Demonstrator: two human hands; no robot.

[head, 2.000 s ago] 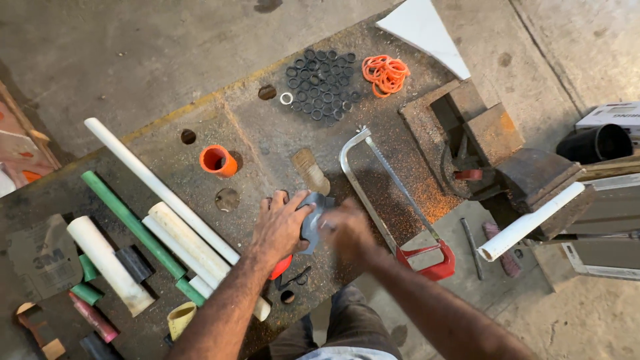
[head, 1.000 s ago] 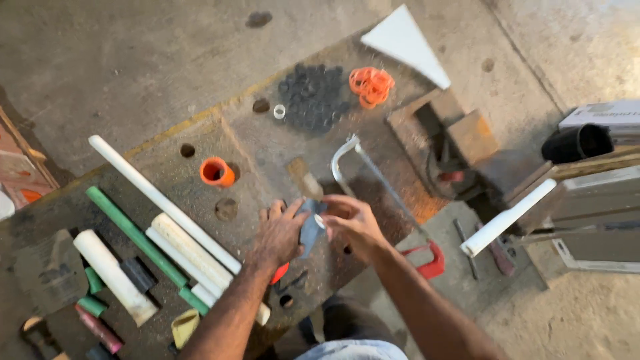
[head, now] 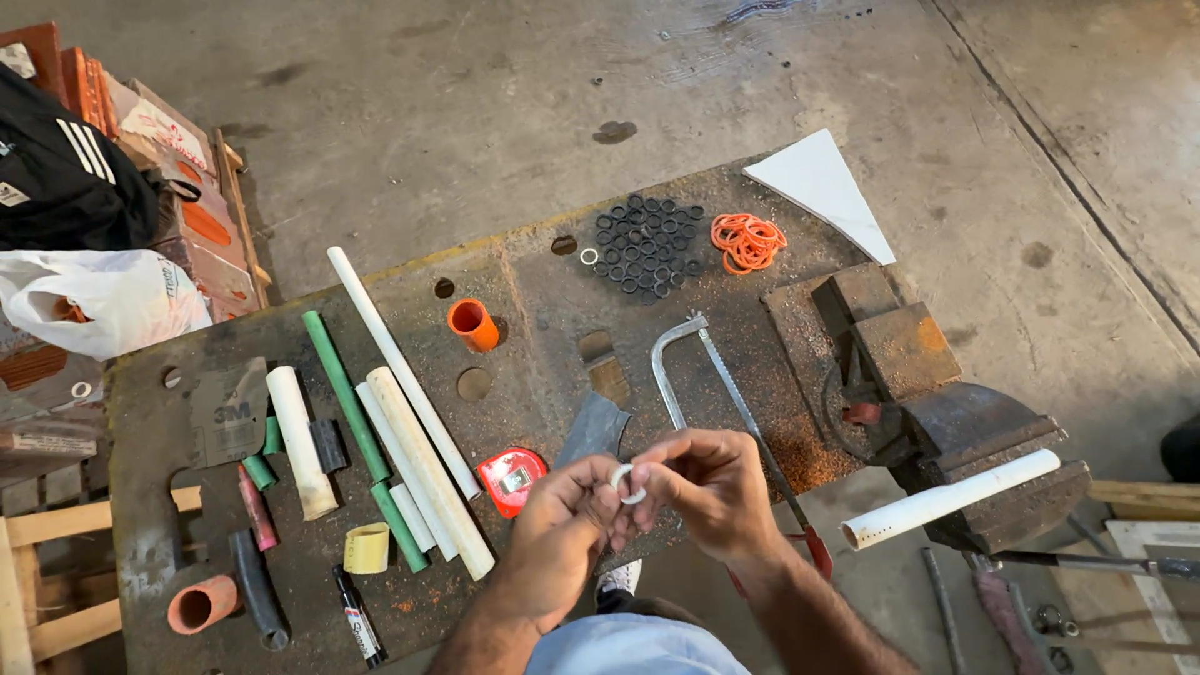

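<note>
Between the fingertips of my left hand (head: 561, 530) and my right hand (head: 717, 487) is a small white plastic ring (head: 626, 486); both hands pinch it. Behind my left hand lies a curved grey sheet (head: 592, 429), perhaps sandpaper. A red tape measure (head: 512, 481) is just left of that hand. The hacksaw (head: 741, 403) lies beyond my right hand, which hides part of its frame. Farther off are a heap of black rings (head: 647, 246), another white ring (head: 589, 256) beside it, and a pile of orange rings (head: 747, 243).
A bench vise (head: 966, 441) at the right holds a white pipe (head: 952, 499). White pipes (head: 403, 370), a green pipe (head: 345, 394) and a black marker (head: 356, 614) lie on the left of the steel table. An orange pipe piece (head: 473, 325) stands mid-table. A white triangular tile (head: 825, 192) lies at the far corner.
My hands have come away from the grey sheet, which now lies behind them, and hold the white ring between their fingertips. The view has shifted to take in more on the left.
</note>
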